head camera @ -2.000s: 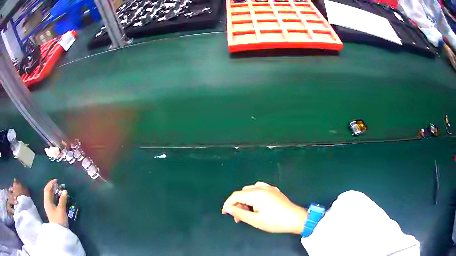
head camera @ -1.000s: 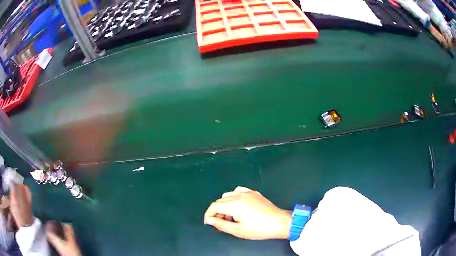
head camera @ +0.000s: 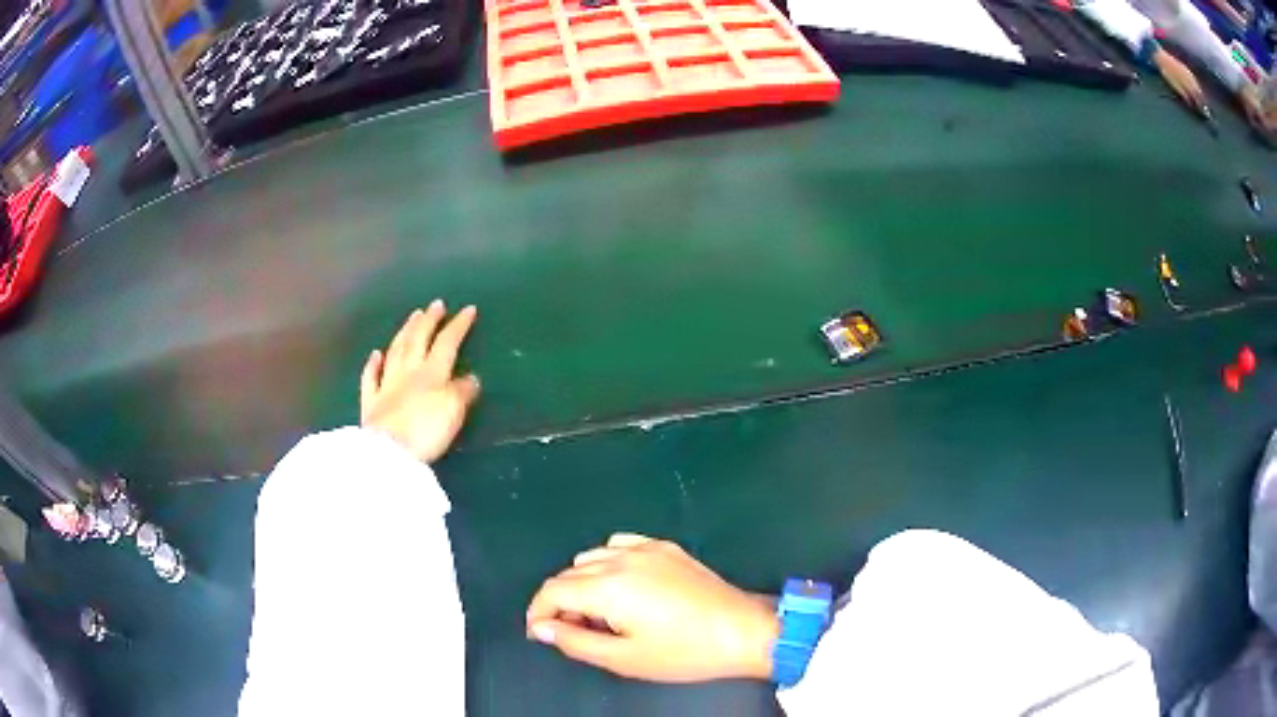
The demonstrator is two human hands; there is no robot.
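A small square case with a dark rim and gold and silver inside (head camera: pixel 850 336) lies on the green mat, right of centre, just above the seam. My left hand (head camera: pixel 420 385) is over the mat at left centre, palm down, fingers spread, with nothing visible in it. My right hand (head camera: pixel 651 609), with a blue wristband, rests below the seam with its fingers curled in. No object shows in it, but the inside of the curl is hidden. The case is up and to the right of both hands, touched by neither.
Orange-red compartment tray (head camera: pixel 665 101) at the far side, dark tray with silver parts (head camera: pixel 301 77) left of it. Small parts (head camera: pixel 1118 305) lie along the seam at right, with a thin dark tool (head camera: pixel 1176 455) and red pieces (head camera: pixel 1241 369). Shiny round pieces (head camera: pixel 126 521) at left. Another person's hands at far right.
My left hand has come into view and reaches forward over the mat. The whole view has shifted, so the bench items sit further left. The neighbour's hands at lower left are gone from view.
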